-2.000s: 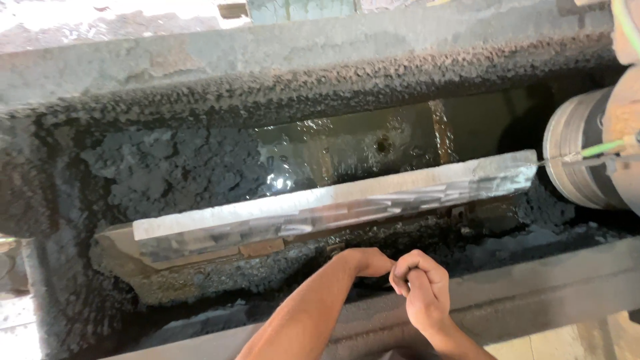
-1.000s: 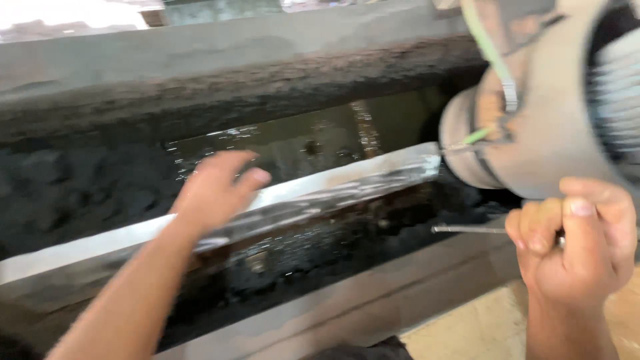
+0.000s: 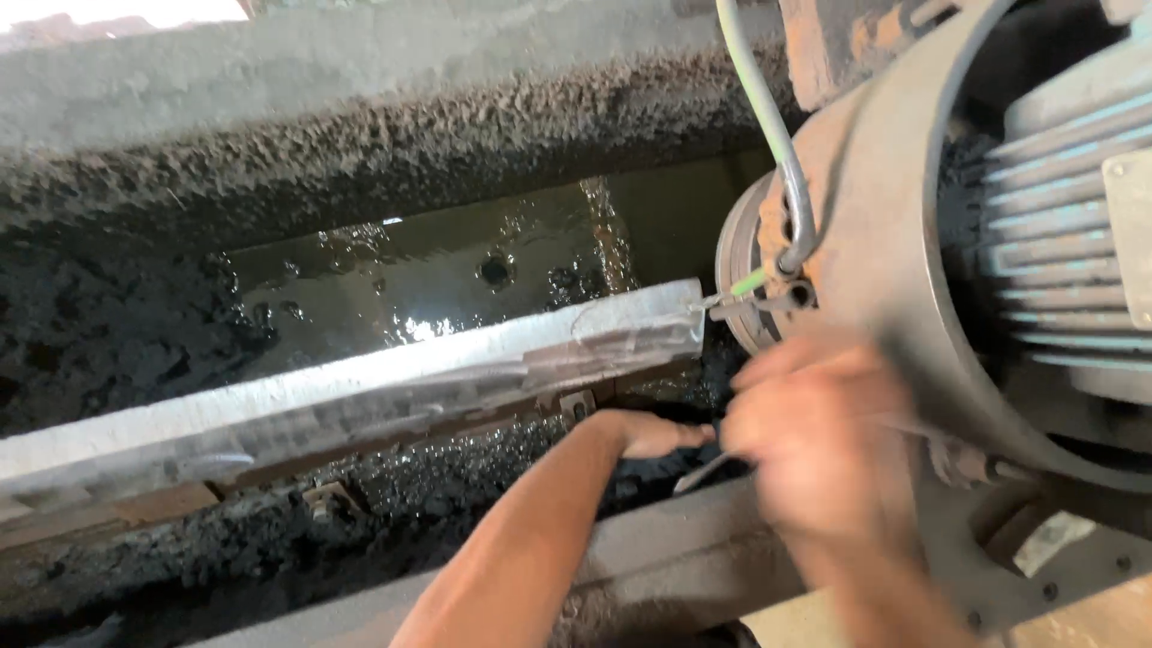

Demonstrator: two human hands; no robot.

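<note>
A long, shiny metal bar (image 3: 432, 369) lies slantwise over the wet trough, its right end close to the grinding head's round housing (image 3: 864, 207). Below that end, my left hand (image 3: 657, 435) reaches in over dark sludge, fingers pointing right; what its fingertips touch cannot be made out. My right hand (image 3: 814, 418), blurred, is closed just under the housing. From its left side sticks out the tip of a thin metal tool (image 3: 700, 474), its handle hidden in the hand. A green hose with a metal pipe (image 3: 765, 99) runs down to a nozzle by the bar's end.
At right is a finned electric motor (image 3: 1071, 243) inside the housing. Black sludge (image 3: 108, 324) and murky water (image 3: 468, 270) fill the trough behind the bar. The trough's near steel edge (image 3: 675, 531) runs under my forearms, and small clamps (image 3: 333, 502) sit along the bar's near side.
My left hand has moved from over the bar to below its right end. My right hand, with the thin tool, has come close to the left hand. The view has shifted toward the housing since the earliest frame.
</note>
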